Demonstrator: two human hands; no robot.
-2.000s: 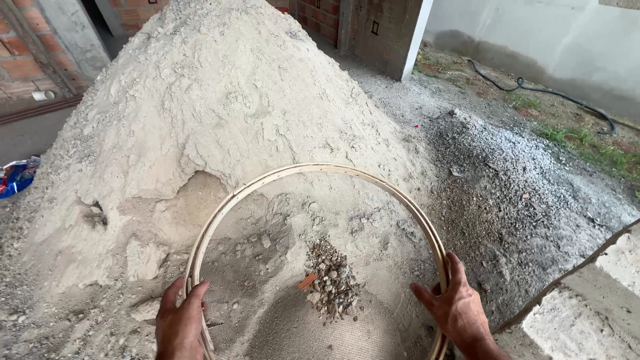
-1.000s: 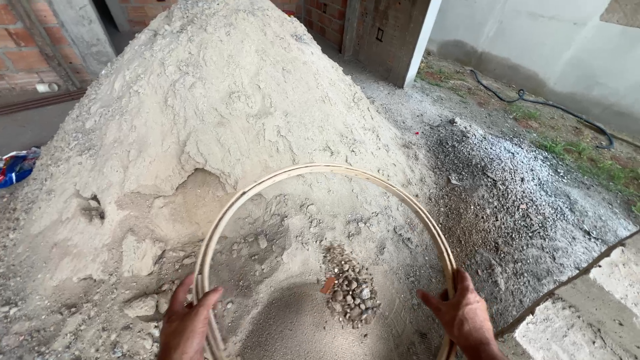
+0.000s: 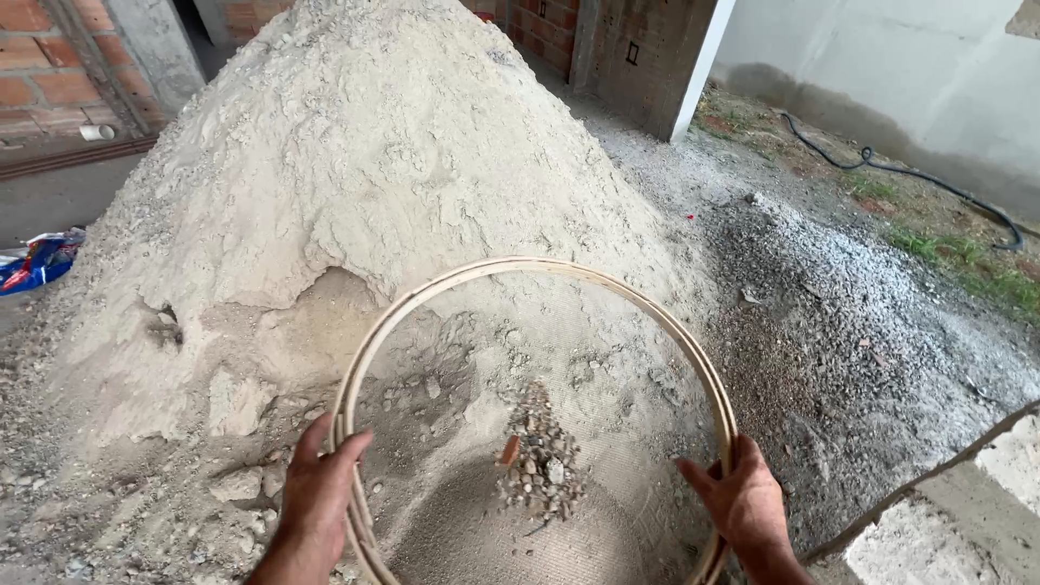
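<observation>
My left hand (image 3: pixel 321 487) grips the left side of a round wooden-rimmed sieve (image 3: pixel 532 266), thumb over the rim. On the opposite side my right hand (image 3: pixel 743 496) holds the same rim, its thumb pointing inward. Fine mesh spans the hoop, and the ground shows through it. Small stones (image 3: pixel 540 471) lie bunched on the mesh near the middle, with a reddish brick fragment (image 3: pixel 509 451) among them. Beneath the sieve, at the bottom, is a mound of fine sand (image 3: pixel 455 520). The near part of the rim runs out of view.
A tall sand pile (image 3: pixel 422 146) rises just beyond the sieve. Dark gravel (image 3: pixel 829 325) spreads to the right, beside a concrete edge (image 3: pixel 918 520). Farther off are a black hose (image 3: pixel 910 171), a concrete column (image 3: pixel 650 65) and a brick wall (image 3: pixel 49 73). A blue plastic bag (image 3: pixel 41 260) lies far left.
Both hands keep hold of the sieve, which has shifted slightly from side to side. The stones on the mesh have moved about and now sit in a differently shaped heap.
</observation>
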